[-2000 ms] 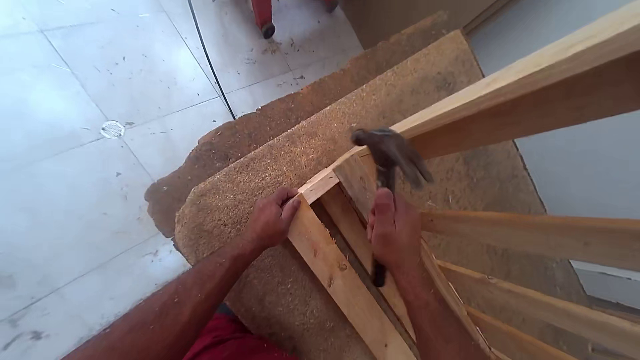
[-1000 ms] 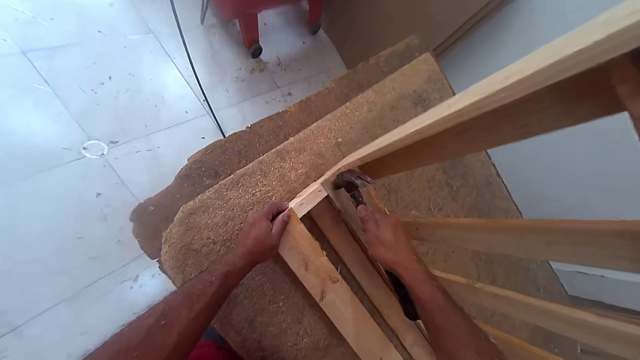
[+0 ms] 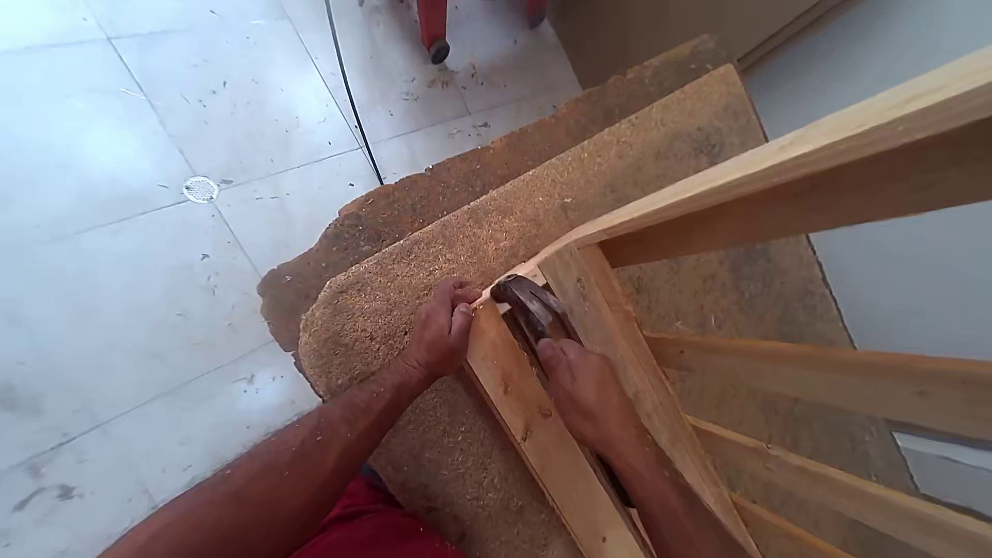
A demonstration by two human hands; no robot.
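Observation:
My right hand is closed around the handle of a claw hammer. The hammer's head lies over the end corner of a wooden frame, close to the fingers of my other hand. At that same corner my left hand grips the end of the frame's near board between thumb and fingers. Whether a nail sits under the hammer's face cannot be told. Beside the hammer runs a second board, joined to a long pale rail that reaches to the upper right.
The frame rests on a worn particleboard surface with a ragged-edged board beyond it. Several wooden slats spread to the right. On the tiled floor are a drain cover, a black cable and a red leg on a caster.
The hammer's head has moved from the inner board's end to the frame's corner, next to my left hand. My left hand has kept its hold on the corner.

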